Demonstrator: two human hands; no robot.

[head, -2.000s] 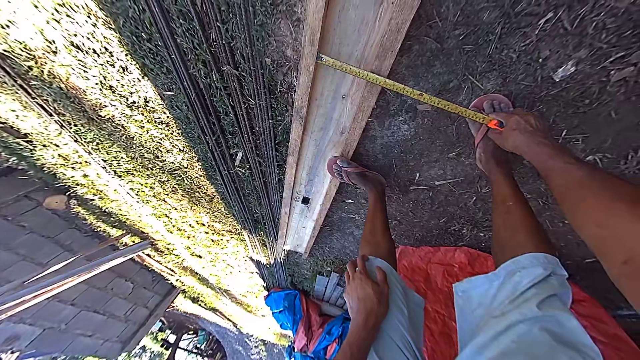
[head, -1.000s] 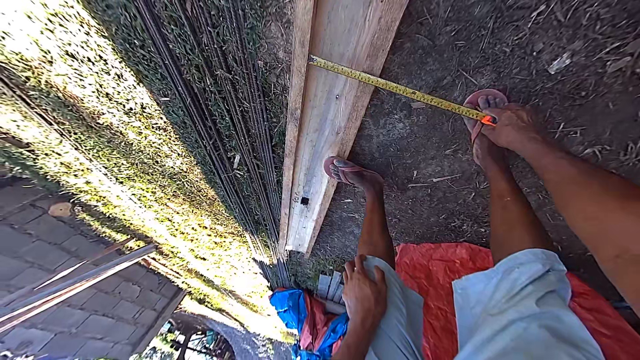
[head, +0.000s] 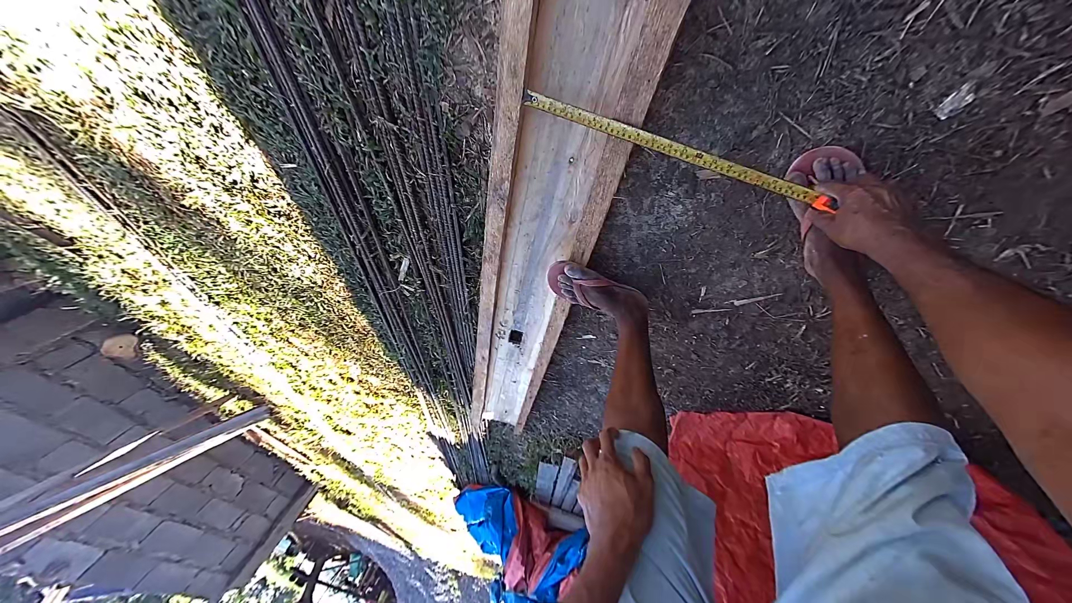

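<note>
My right hand [head: 867,213] grips a tape measure, whose orange part [head: 824,203] shows at the fingers; the hand hides most of its case. The yellow blade [head: 670,147] runs out across a wooden channel made of boards [head: 548,201], and its end hook lies at the channel's far side board [head: 504,134]. My left hand [head: 615,486] rests on my knee with nothing in it, its fingers somewhat spread. One foot in a flip-flop [head: 595,289] stands on the channel's near edge. The other foot [head: 825,176] is on the soil beside my right hand.
Long steel rebars [head: 368,218] lie on the grass beyond the channel. A red tarp [head: 754,469] is under my legs, and a blue tarp [head: 487,519] lies near grey blocks [head: 557,484]. A block wall [head: 159,519] stands at the lower left, with metal bars [head: 167,456] before it.
</note>
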